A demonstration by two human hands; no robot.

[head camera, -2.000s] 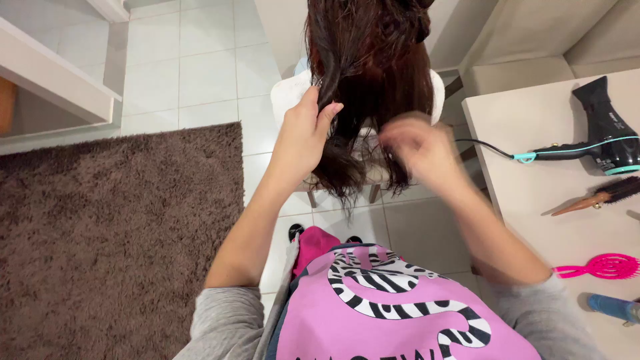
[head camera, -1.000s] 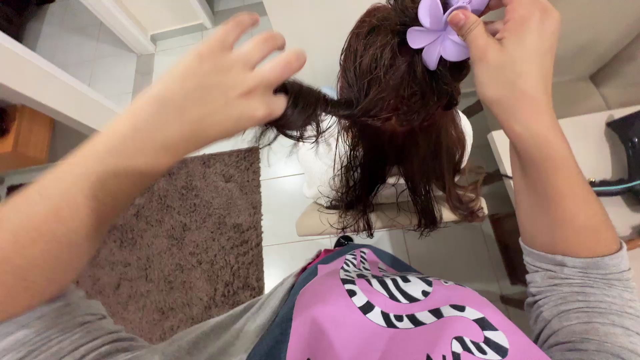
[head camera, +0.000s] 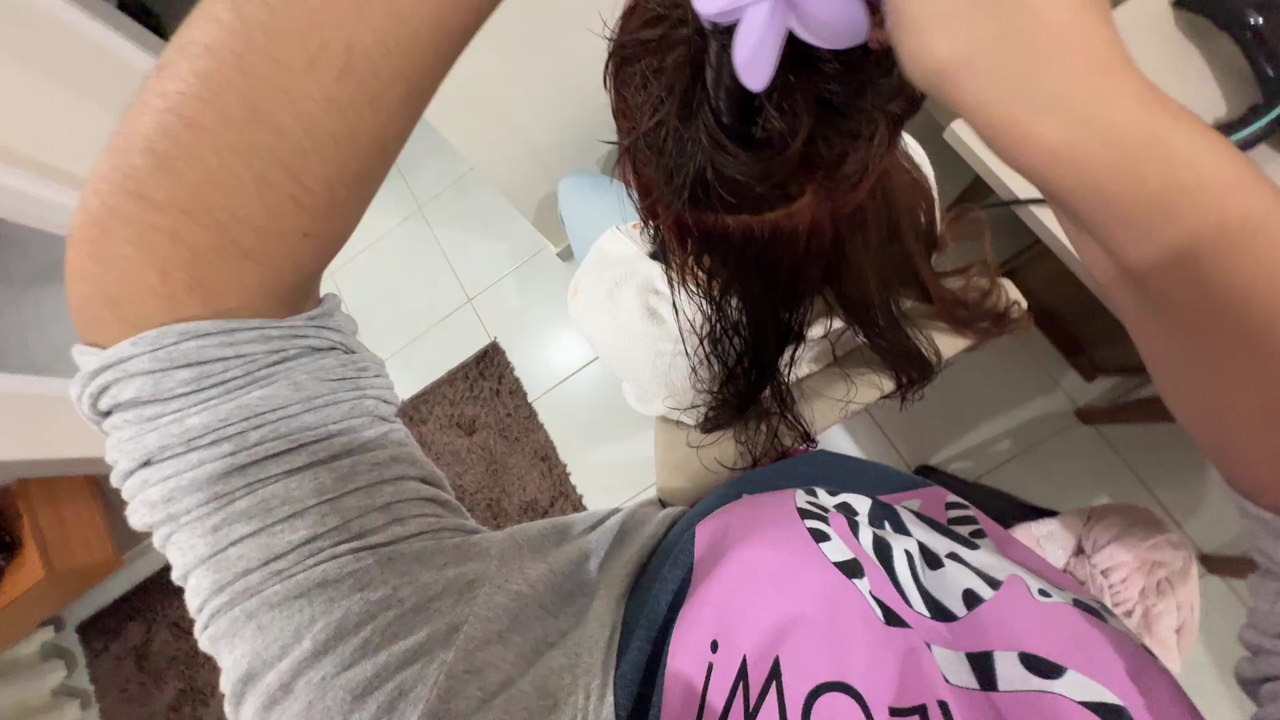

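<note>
A seated person's damp dark reddish-brown hair [head camera: 770, 200] fills the top middle of the view. Its upper part is gathered up, and loose strands hang down at the back over a white towel [head camera: 640, 320]. A lilac flower-shaped hair claw clip [head camera: 790, 25] sits on the gathered hair at the top edge. Both my forearms reach up past the frame. My left hand is out of view above. At the top edge, only the wrist end of my right arm shows beside the clip; its fingers are hidden or cut off.
The beige chair back [head camera: 700, 460] stands between my body and the person. A table [head camera: 1010, 180] with part of a black hair dryer [head camera: 1240, 50] is at the right. A brown shaggy rug [head camera: 490, 440] lies on the tiled floor at the left, near a wooden box-like piece [head camera: 60, 550].
Both hands have moved up, mostly beyond the top edge. The strand that my left hand held out to the side a second ago no longer shows there. The view has shifted and tilted.
</note>
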